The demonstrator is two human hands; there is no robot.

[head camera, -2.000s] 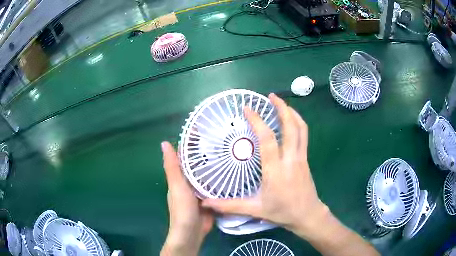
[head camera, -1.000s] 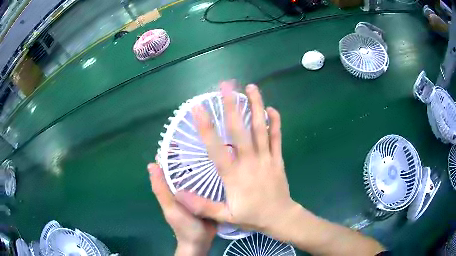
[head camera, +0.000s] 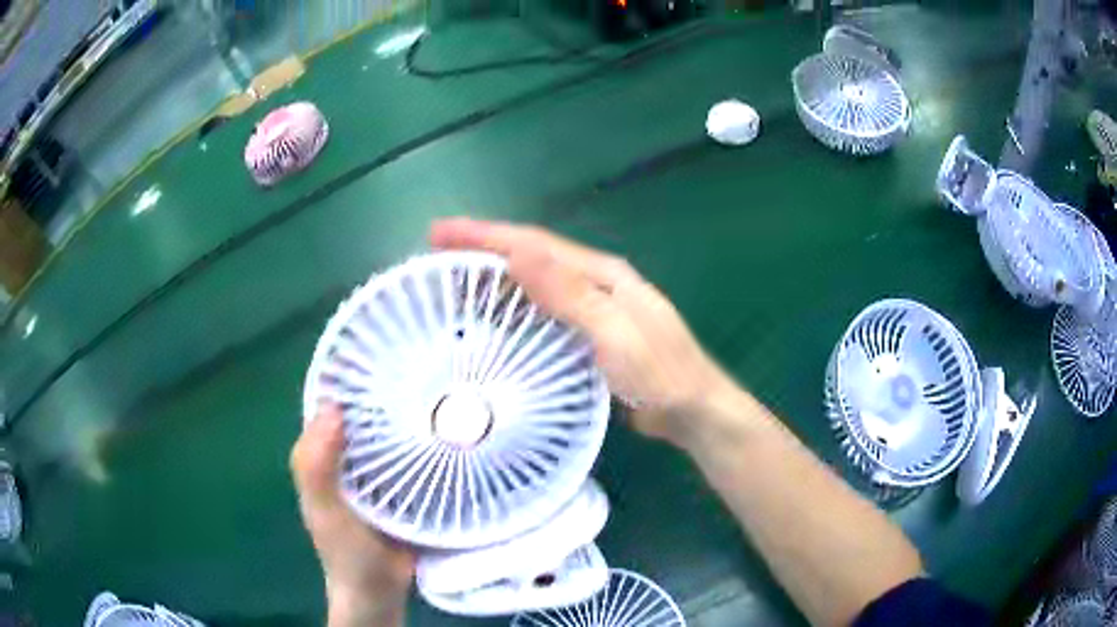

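Observation:
A white clip fan is held up in front of me, its round ribbed front grille facing me. A smooth white clip with a dark spot hangs at its lower right. My left hand grips the fan's lower left rim, its thumb on the grille edge. My right hand lies along the upper right rim, palm side against the fan; its fingers are partly hidden. A loose front grille shows below the fan, cut off by the bottom edge.
An open fan with pale blades lies at the right. Another grilled fan and a small white oval part lie at the far side. A pink fan head is far left. Several white fans crowd the right edge, beside a metal post.
The fan has moved left and tilted, and its clip now shows. My right hand has slid off the front of the grille to its upper right rim. The view has shifted.

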